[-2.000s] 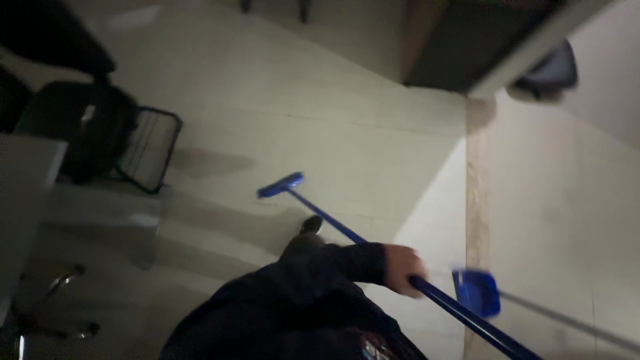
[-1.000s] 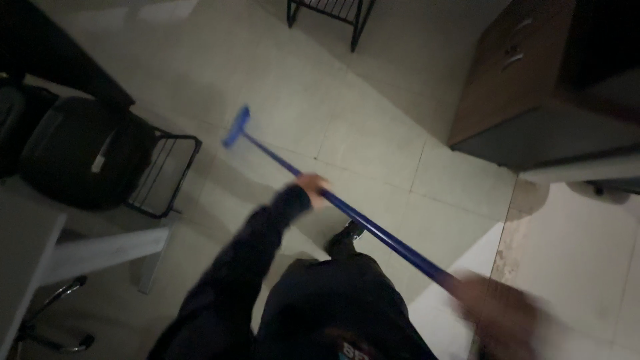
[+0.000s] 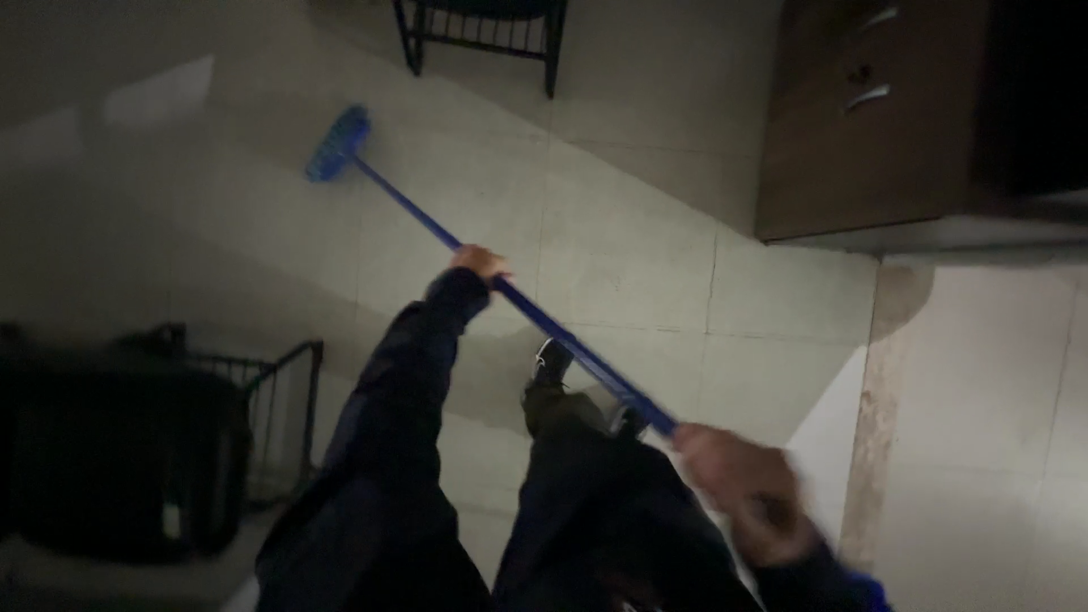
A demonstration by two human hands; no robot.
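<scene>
A broom with a long blue handle [image 3: 586, 355] runs diagonally from lower right to upper left. Its blue bristled head [image 3: 338, 143] rests on the tiled floor at the upper left. My left hand [image 3: 482, 262] is wrapped around the middle of the handle. Near the handle's upper end, my right hand [image 3: 748, 489] grips it, blurred by motion. My feet, in dark shoes [image 3: 552, 361], stand on the floor below the handle.
A dark chair [image 3: 127, 450] with a metal rack stands at the lower left. Another chair's racked frame [image 3: 480, 42] is at the top. A brown drawer cabinet [image 3: 867, 153] stands at the upper right, and a stone strip [image 3: 871, 416] crosses the floor below it.
Two seconds ago one hand was seen on the broom handle; now both hold it. The blue dustpan seen at the right then is out of view. The view has shifted.
</scene>
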